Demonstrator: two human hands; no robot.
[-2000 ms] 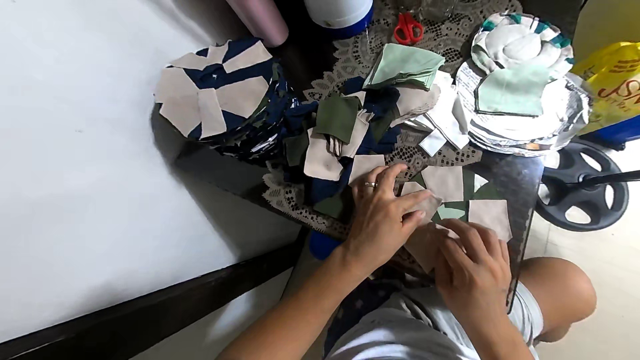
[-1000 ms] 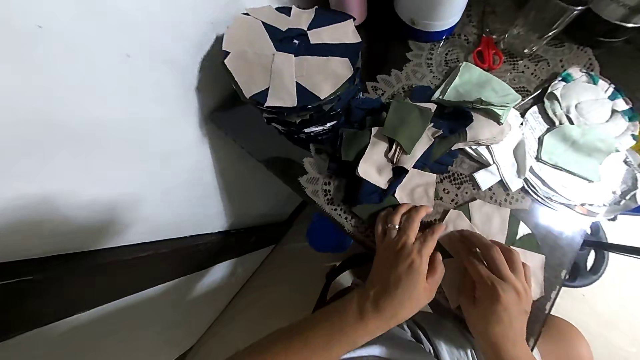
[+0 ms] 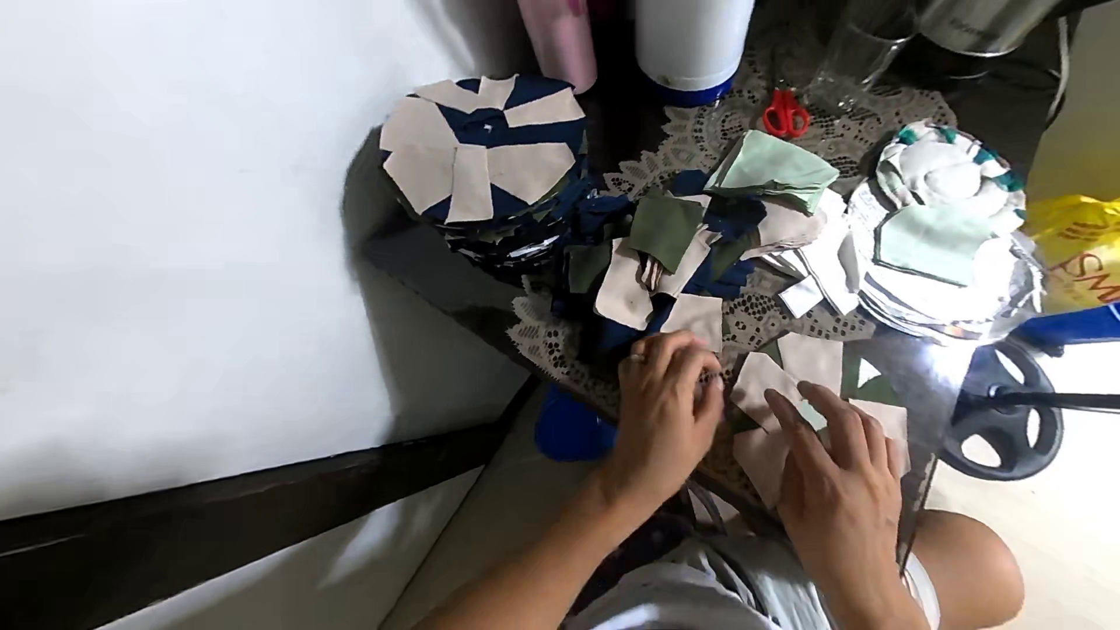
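Note:
Beige and green fabric pieces lie overlapped in a rough round on the table's near corner. My right hand rests over their lower part, fingers spread, fingertips on the pieces. Left of them my left hand, with a ring, has its fingers curled at the lower edge of a beige fabric piece; whether it pinches the cloth is hidden. Beyond the hands lie loose beige, dark green and navy scraps and a stack of mint green pieces. A tall stack of round patchwork pieces stands at the left.
Red-handled scissors lie on a lace cloth. Round white pieces sit at the right under a mint scrap. A pink bottle, a white container and a clear glass stand at the back. A white wall borders the left.
My left hand has moved away from my right hand, to the left, off the round of pieces. My right hand's fingers have spread, showing more of the beige pieces.

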